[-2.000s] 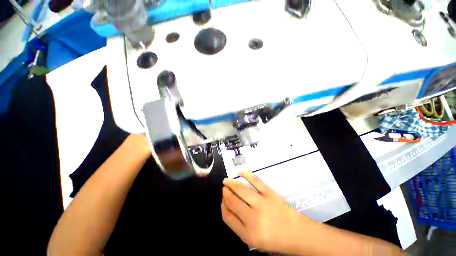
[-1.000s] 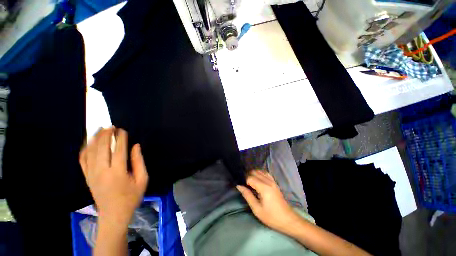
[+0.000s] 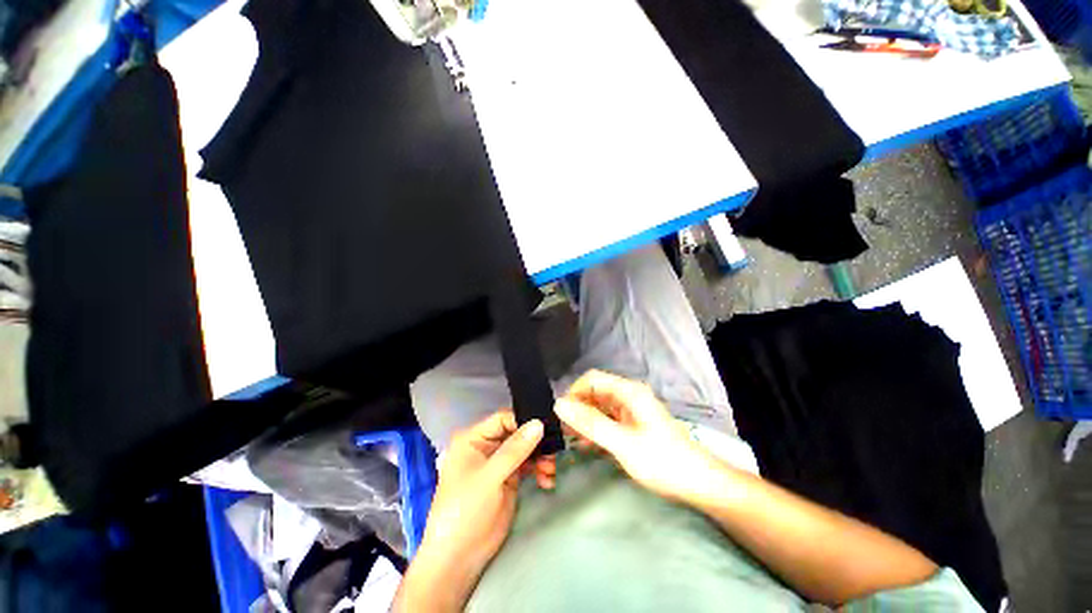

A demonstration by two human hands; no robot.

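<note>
A large black cut panel [image 3: 359, 180] lies on the white machine table, its right edge running from the presser foot [image 3: 450, 60] at the top down past the blue table edge. A narrow black strip [image 3: 522, 359] hangs along that edge into the lap. My left hand [image 3: 485, 467] pinches the strip's lower end between thumb and fingers. My right hand [image 3: 623, 425] is at the right side of the same end, fingertips together on its edge; whether they grip it is hard to tell.
Another black panel [image 3: 114, 275] hangs at the left. Black narrow panels [image 3: 766, 108] lie right of the needle. Thread snips [image 3: 892, 46] and checked cloth [image 3: 958, 26] are top right. Stacked black pieces [image 3: 856, 419] are lower right. A blue basket [image 3: 413, 479] holds scraps below; blue crates [image 3: 1042, 287] stand right.
The view has tilted down towards the lap. My left hand has left the panel at the left and come to the strip's end beside my right hand.
</note>
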